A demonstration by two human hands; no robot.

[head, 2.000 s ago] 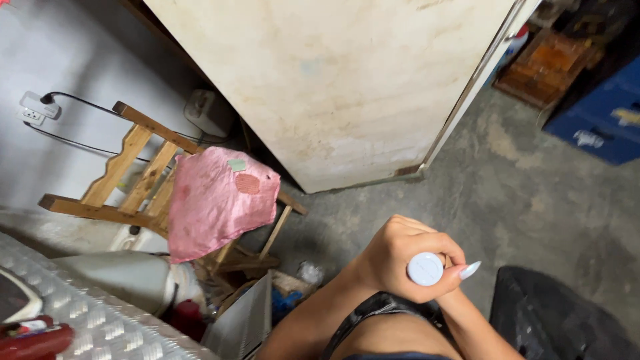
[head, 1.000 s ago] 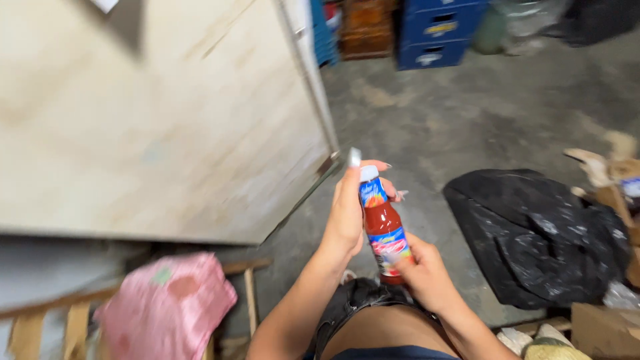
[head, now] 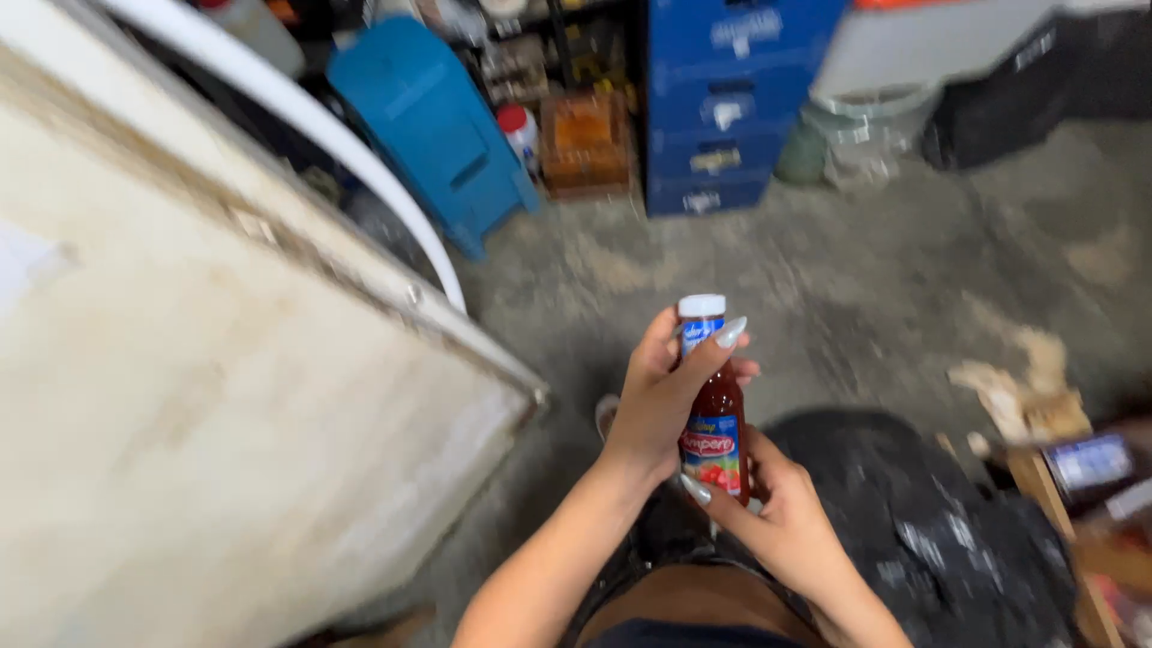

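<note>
Both hands hold a Pampero ketchup bottle (head: 717, 396) with red contents, a white cap and a blue label, upright in the view in front of my body. My left hand (head: 666, 387) wraps the neck just under the cap, its thumb across the front and fingertips showing on the far side. Lower down, my right hand (head: 774, 504) grips the base from the right, with its thumb over the bottom of the label. The cap is on the bottle.
A large stained off-white panel (head: 225, 405) fills the left. Beyond are a blue plastic stool (head: 432, 117), a wooden box (head: 587, 148) and blue stacked drawers (head: 711, 117). A black plastic bag (head: 909, 513) lies right of my legs, beside a cardboard box (head: 1044, 486).
The view has swung far to the right. Two seconds ago mainly the white cap showed in my hands; now the bottle's label faces the camera. Since one second ago both hands have stayed on the bottle.
</note>
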